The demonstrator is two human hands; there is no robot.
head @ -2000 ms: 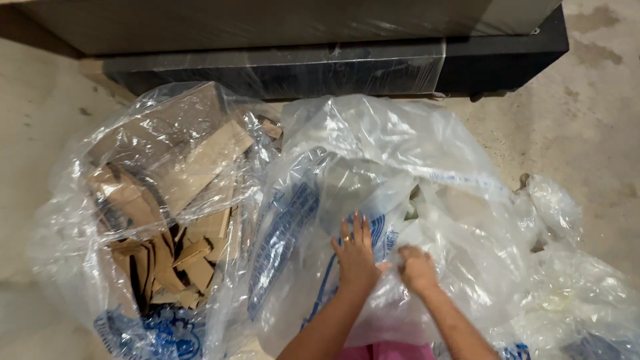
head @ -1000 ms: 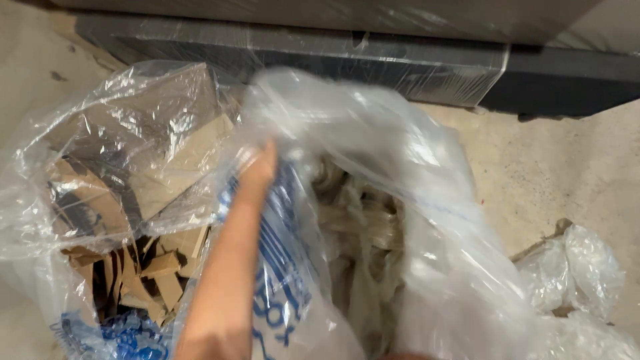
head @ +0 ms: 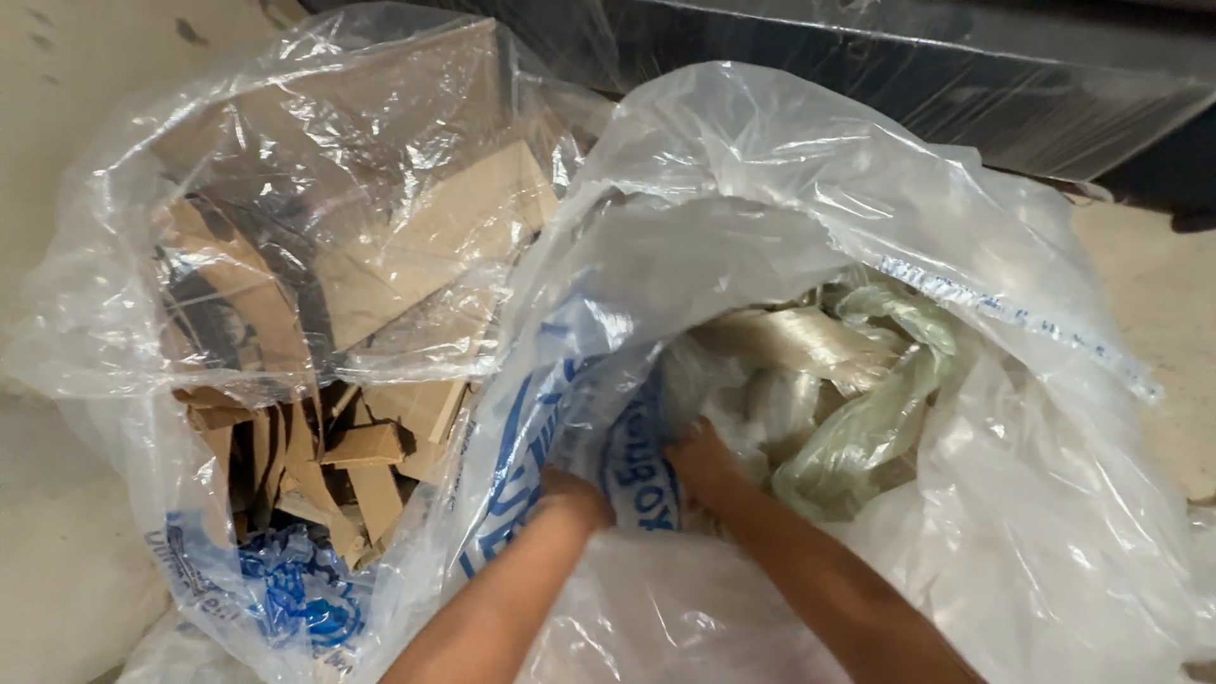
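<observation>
A large clear plastic bag (head: pixel 1026 456) with blue print stands wide open in front of me, holding crumpled plastic film (head: pixel 864 446) and a flattened bundle of shiny pale strapping or film (head: pixel 798 342). Both forearms reach over its near edge. My left hand (head: pixel 575 499) is at the printed plastic on the left inside the opening, its fingers mostly hidden. Deeper in the bag, my right hand (head: pixel 698 461) touches the blue-printed plastic; its fingers are blurred and partly hidden, so its hold is unclear.
A second clear bag (head: pixel 85 370) at the left holds torn cardboard pieces (head: pixel 370 456) and blue printed film (head: pixel 304 589). Behind the bags lies a long dark object wrapped in stretch film (head: pixel 950 85). Concrete floor (head: pixel 66 551) shows at the left. More clear plastic lies at the right edge.
The bag's mouth, largely covered two seconds ago, is wide open. One second ago an arm reached to its far left rim; now both hands are down inside the opening. The view has shifted.
</observation>
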